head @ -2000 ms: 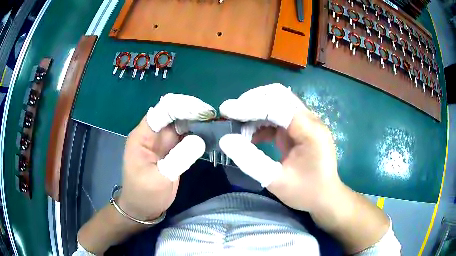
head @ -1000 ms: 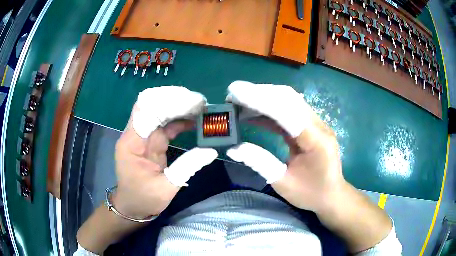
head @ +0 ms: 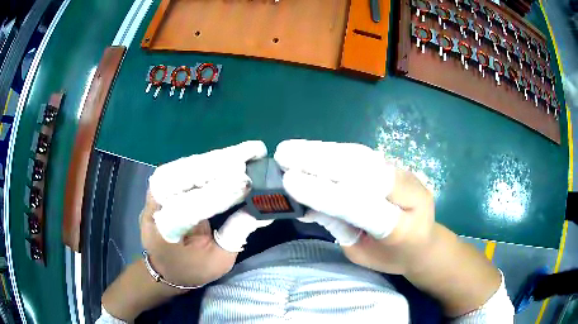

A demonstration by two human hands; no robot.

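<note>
A closed inductor (head: 269,204), a dark grey block, is held between both hands in front of my body. Copper stripes show through its side window, which faces up and toward me. My left hand (head: 196,202), with white finger cots, grips its left side. My right hand (head: 355,196), also with white cots, grips its right side. Fingers lie along the far side and thumbs on the near side, partly hiding the block. Three core halves with coils seated (head: 181,75) stand in a row on the green mat, silver legs toward me.
An orange assembly tray (head: 247,38) lies at the back, with a dark slim tool (head: 375,9) on its end bar (head: 366,44). A brown tray (head: 481,88) with rows of coiled cores is at right. A red-brown board (head: 93,139) and a carrier strip with units (head: 39,183) are at left.
The block has turned in my hands: legs showed first, then the copper window faced up, now it is tilted and lower. My fingers have closed in around it.
</note>
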